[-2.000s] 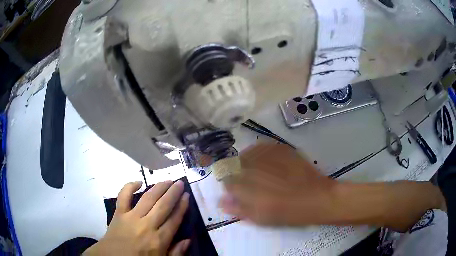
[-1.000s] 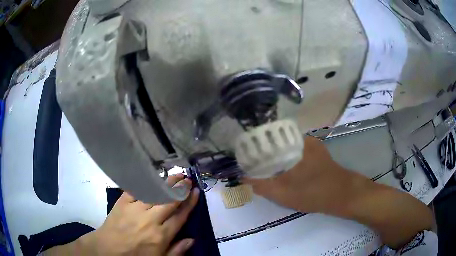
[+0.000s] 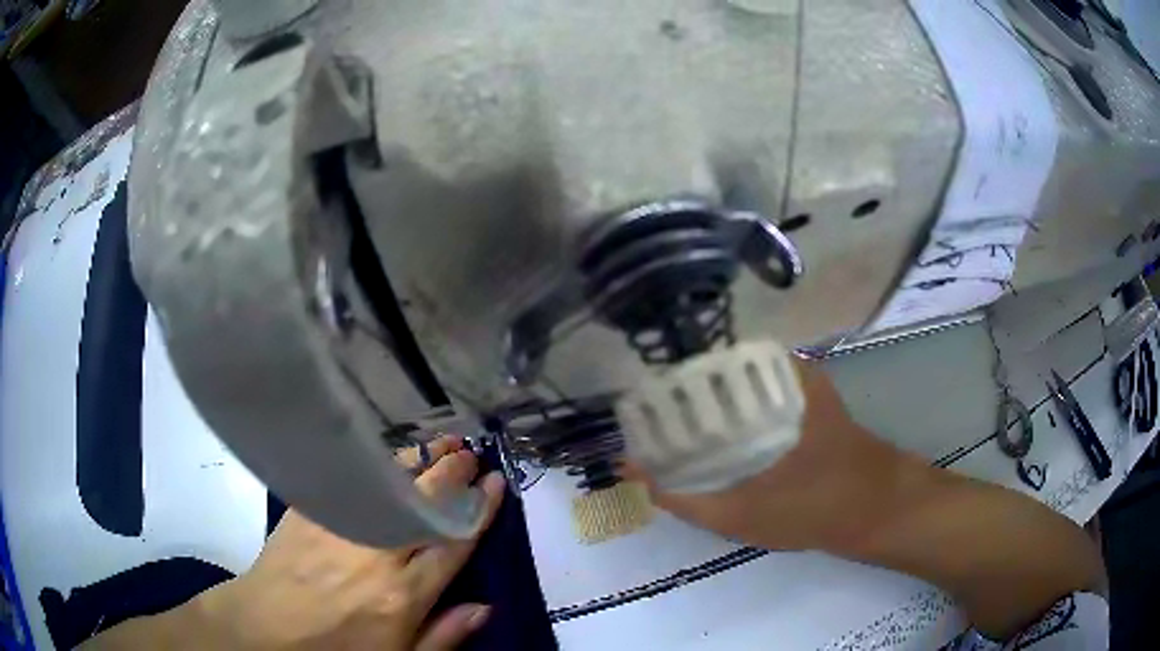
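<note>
The off-white sewing machine head (image 3: 496, 140) fills the upper middle, with the ribbed tension dial (image 3: 715, 413) on its front. A smaller cream ribbed knob (image 3: 612, 511) sits below. A dark fabric panel (image 3: 509, 572) lies on the bed below the head. My left hand (image 3: 369, 560) rests on it, fingertips near the presser foot area, partly behind the head's edge. My right hand (image 3: 763, 477) is behind the tension dial; its fingers are hidden, so its hold cannot be told. The needle point is hidden.
A long dark padded bar (image 3: 112, 382) lies left on the white table (image 3: 197, 432). Another dark piece (image 3: 140, 598) is at lower left. A silver loop-handled tool (image 3: 1014, 426), dark snips (image 3: 1081, 426) and dark loop handles (image 3: 1136, 382) lie at right. A white band (image 3: 986, 165) wraps the machine arm.
The view has moved closer to the machine head. My left fingers have moved up towards the presser foot area. My right hand has gone from beside the small knob to behind the tension dial.
</note>
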